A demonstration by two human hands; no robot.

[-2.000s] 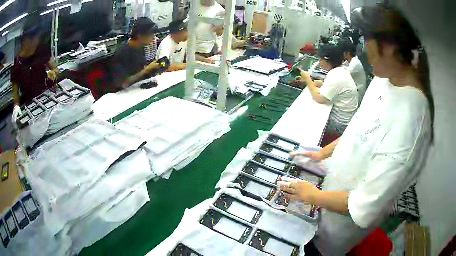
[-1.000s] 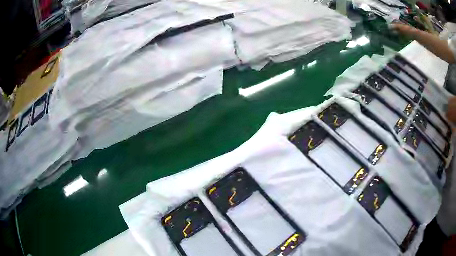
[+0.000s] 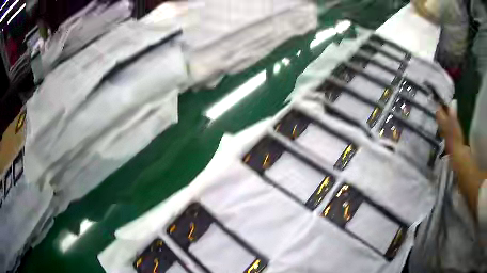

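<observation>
Neither of my hands is in the picture. Black phone middle frames with orange marks lie on white interleaf sheets [image 3: 272,213]. One pair [image 3: 193,221] is nearest, cut by the bottom edge. Another pair [image 3: 265,153] lies farther up. A single frame [image 3: 336,205] lies to its right. Beyond a sheet's edge, several more frames [image 3: 342,80] lie side by side in two rows. The picture is somewhat blurred.
Thick stacks of white sheets [image 3: 123,80] stand along the left of the green bench [image 3: 160,173], with cardboard [image 3: 12,137] at the left edge. Another person's hand [image 3: 448,125] reaches to the far frames at the right; more of people shows at the top right.
The view has swung down from the hall to the near sheets, then shifted so the frames sit farther left. The other person's hand and forearm now show more at the right.
</observation>
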